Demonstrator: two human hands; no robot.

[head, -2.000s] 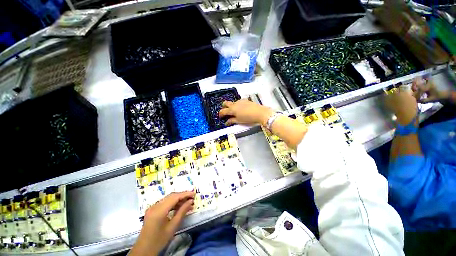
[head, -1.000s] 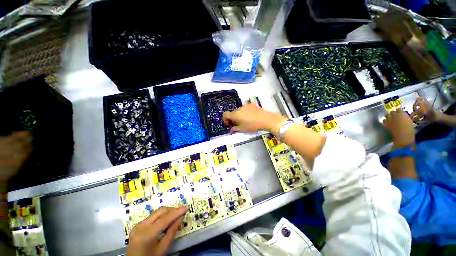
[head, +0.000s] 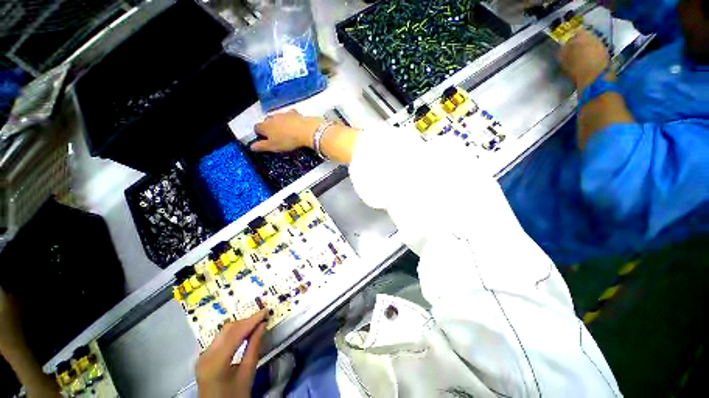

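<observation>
A cream-yellow circuit board panel (head: 268,264) lies on the rail in front of me, with yellow blocks along its far edge. My left hand (head: 232,354) is at the panel's near edge, thumb and fingertips close together on the board; whether they hold a part I cannot tell. My right hand (head: 286,132) reaches over the small bin of dark components (head: 289,166), fingers bent down at its far left side; its fingertips are partly hidden and I cannot tell if they pinch a piece.
Bins of blue components (head: 233,183) and silvery-dark components (head: 167,214) stand to the left. A large black bin (head: 155,85) and a bag of blue components (head: 286,70) stand behind. A green component tray (head: 424,43) and a neighbour's blue sleeve (head: 645,163) are right. Another arm shows left.
The view has turned and shifted. My right hand has moved from the near right side of the dark component bin to its far left side. My left hand remains at the panel's near edge.
</observation>
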